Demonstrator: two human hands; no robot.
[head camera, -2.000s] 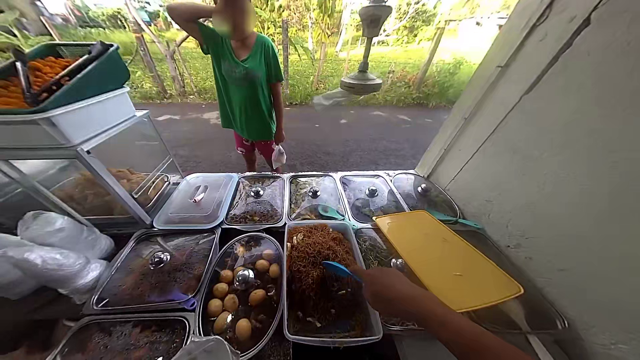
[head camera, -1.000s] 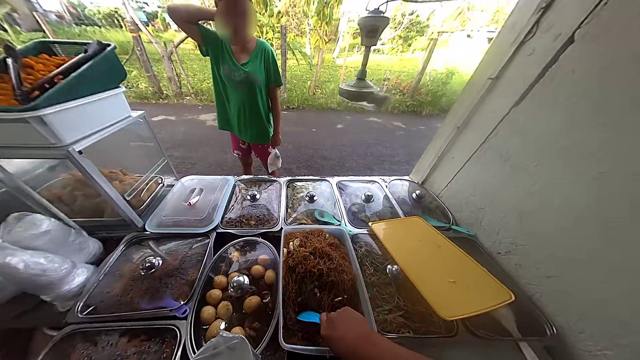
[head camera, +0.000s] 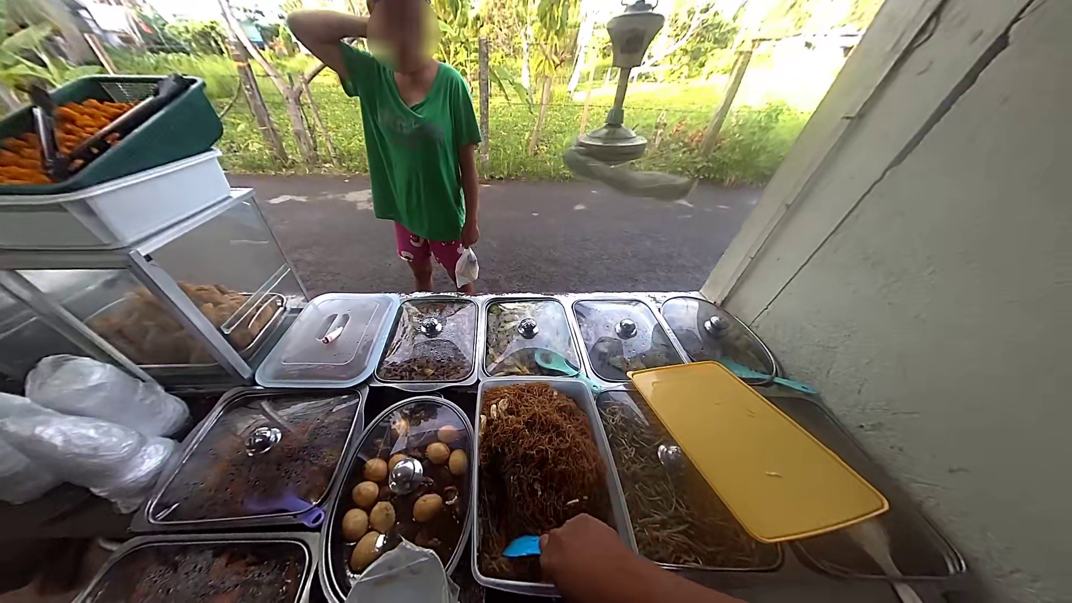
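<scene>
My right hand (head camera: 582, 553) grips a blue plastic spoon (head camera: 523, 547) at the near end of an open rectangular tub (head camera: 621, 494). Brown noodles (head camera: 540, 444) are heaped in the tub's far part. A translucent plastic bag (head camera: 402, 576) shows at the bottom edge, over the near end of an oval dish of eggs (head camera: 427, 507) under a clear lid; whatever holds the bag is out of view. My left hand is not seen. Right of the tub, a yellow plastic lid (head camera: 758, 452) lies tilted across covered trays.
Lidded food trays (head camera: 526, 335) line the far edge. A glass case (head camera: 197, 276) with a green basket (head camera: 180, 126) on top stands left, near plastic bags (head camera: 109, 419). A person in a green shirt (head camera: 414, 142) stands beyond, holding a small bag. A wall (head camera: 938, 251) borders the right.
My right hand and the blue spoon have moved from the middle of the noodle tub to its near end. The person beyond the trays stays in place, one arm still raised.
</scene>
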